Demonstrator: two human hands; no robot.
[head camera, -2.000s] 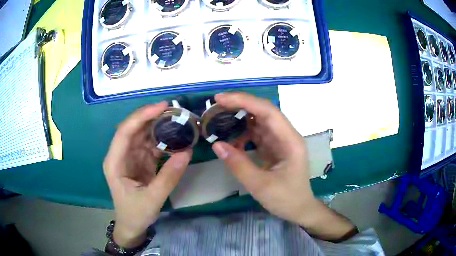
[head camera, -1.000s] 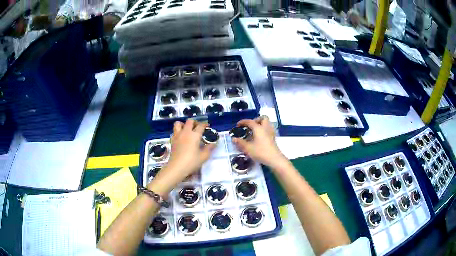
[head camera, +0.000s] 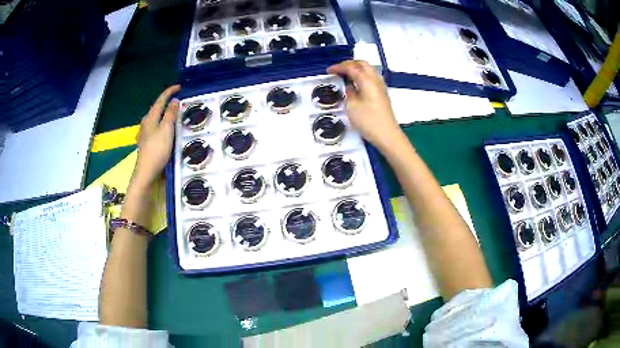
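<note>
The watch tray (head camera: 280, 265) lies in front of me, slightly tilted, with a dark blue rim and white pockets. Round watch heads (head camera: 291, 177) with black faces sit in most pockets; one pocket in the second row is bare. My left hand (head camera: 158, 136) is at the tray's upper left edge, fingers along the rim. My right hand (head camera: 367, 102) is at the upper right corner, fingertips over the rim beside the corner watch head (head camera: 328, 94). Neither hand holds a watch head.
Another watch tray (head camera: 265, 60) stands behind. More trays (head camera: 590, 262) are at right, and a mostly unfilled one (head camera: 435, 78) at back right. Blue trays are stacked (head camera: 41, 61) far left. A clipboard sheet (head camera: 61, 255), black pads (head camera: 297, 288), blue piece (head camera: 336, 289) and grey-beige strip (head camera: 340, 326) lie nearer.
The two watch heads my hands held at the tray's back row now sit in pockets. My hands have moved apart to the tray's sides. The view has tilted down.
</note>
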